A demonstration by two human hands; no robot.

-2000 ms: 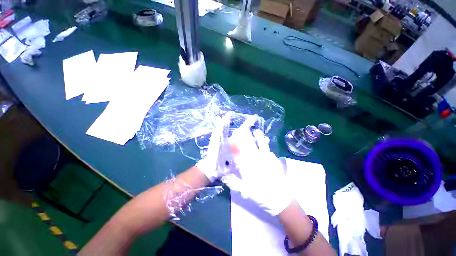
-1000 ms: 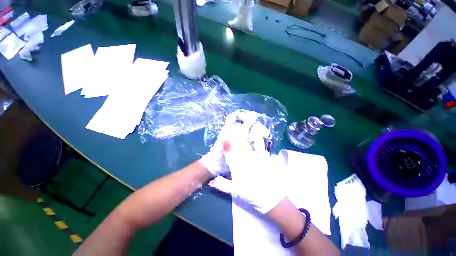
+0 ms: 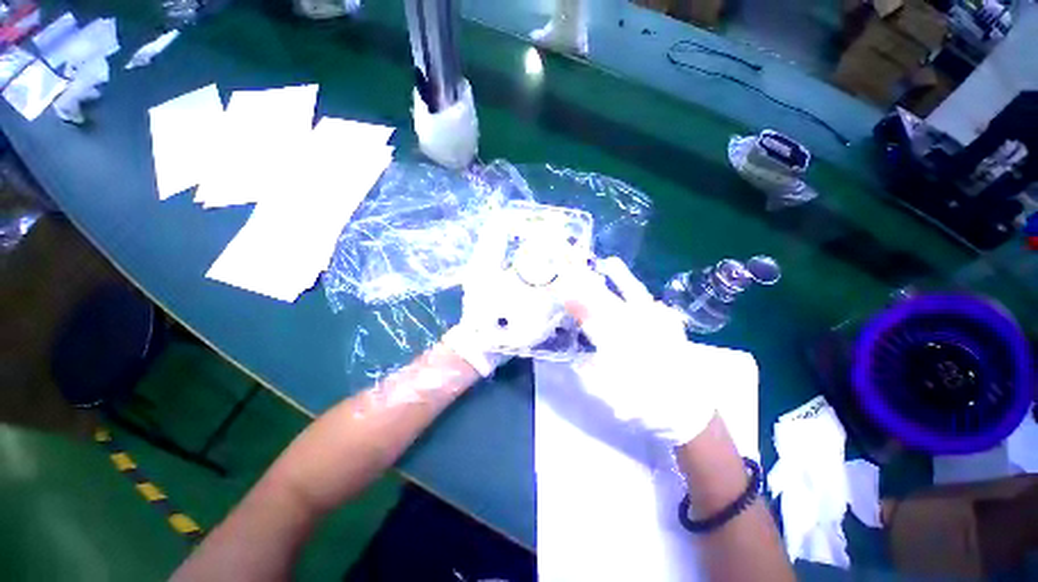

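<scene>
A clear plastic housing (image 3: 546, 244) with rounded corners and a round feature in its middle is held over the bench, partly hidden by the gloves. My left hand (image 3: 495, 324), in a white glove, grips its left and near side. My right hand (image 3: 637, 358), also gloved, is at its right side, fingers against it; glare hides the fingertips. Crinkled clear plastic bags (image 3: 410, 233) lie behind and left of the housing, and some film lies by my left wrist. A stack of white sheets (image 3: 615, 477) lies under my right hand.
A dispenser bottle (image 3: 703, 298) stands right of the housing, near a fan with a purple ring (image 3: 942, 373). Used wipes (image 3: 810, 477) lie before the fan. More white sheets (image 3: 298, 210) lie left. A metal post (image 3: 438, 80) rises behind. A wrapped unit (image 3: 774, 159) sits at rear right.
The housing now shows more of its face, with its round middle visible. My right hand has shifted to its right side. The whole view has shifted slightly.
</scene>
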